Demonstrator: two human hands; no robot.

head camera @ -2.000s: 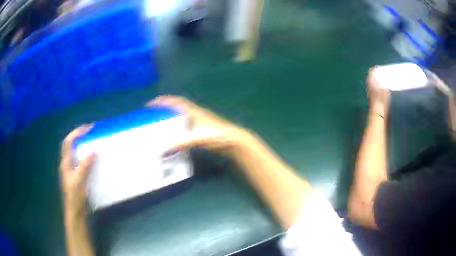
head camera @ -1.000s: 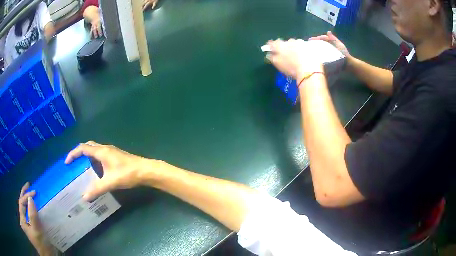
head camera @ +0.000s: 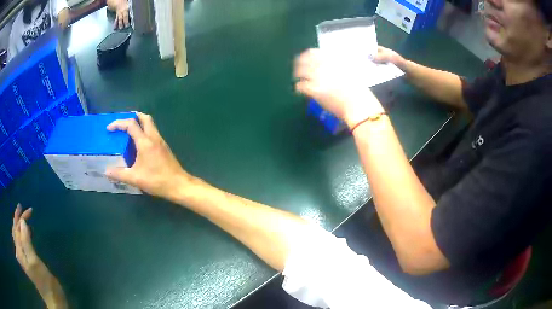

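A closed retail carton with a bright blue top and a white long side stands on the dark green table, in front of the stacked cartons. My right hand grips its right end, fingers on the top and thumb on the white side. My left hand is at the lower left, off the carton, empty with its fingers raised. Whether the carton touches the stack behind it is hard to tell.
On the right a person in a black shirt handles an open carton. A black bowl and an upright post stand at the back. More cartons stand at the far right. Another person's hand is at the far side.
The carton has moved from the lower left, away from me, to the stack and is now level. My left hand has let go of it. The neighbour's carton now shows its open lid.
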